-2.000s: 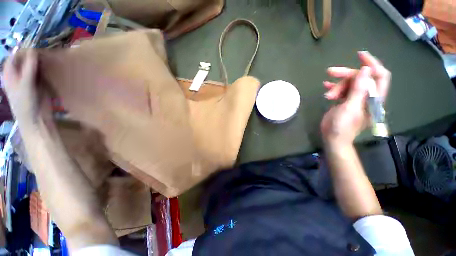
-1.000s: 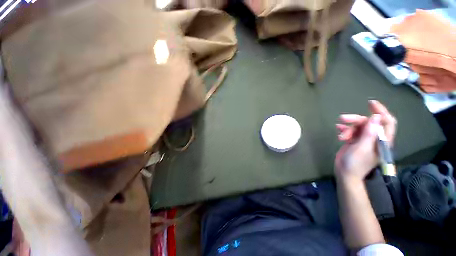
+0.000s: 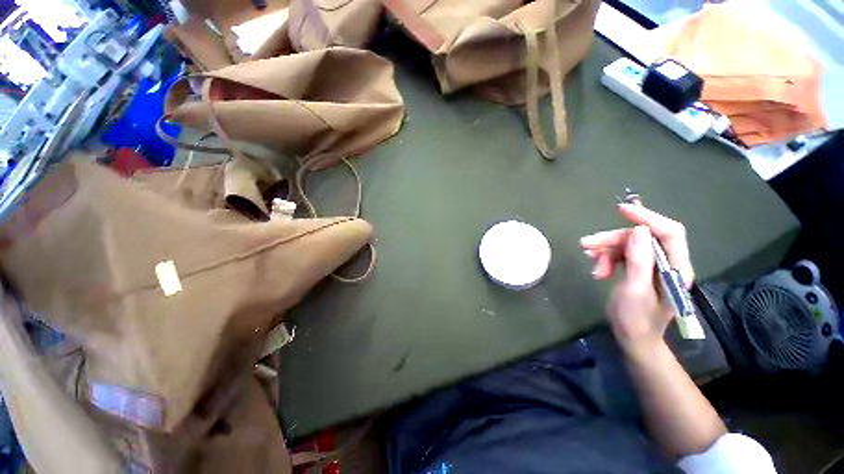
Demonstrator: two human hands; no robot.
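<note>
A slim silver and pale pen-like tool [image 3: 677, 294] is in my right hand [image 3: 650, 278], held above the table's right part with its back end pointing down. A tan-brown canvas bag [image 3: 213, 250] with a small cream tab lies at the left, partly over the table edge. My left forearm shows blurred at the lower left picture edge beside the bag; my left hand itself cannot be made out. A round white dish or lid [image 3: 515, 254] lies on the table between the bag and my right hand.
More canvas bags stand at the back left [image 3: 305, 102] and back centre [image 3: 500, 46], straps hanging onto the dark green table [image 3: 435, 194]. A white power strip [image 3: 648, 97] with black adapter and orange leather pieces [image 3: 750, 74] are at the back right. A panda-shaped fan [image 3: 787, 319] is at right.
The bag has moved left off the table's middle and turned over to show another side. The view has shifted, showing more bags at the back. My right hand still holds the tool.
</note>
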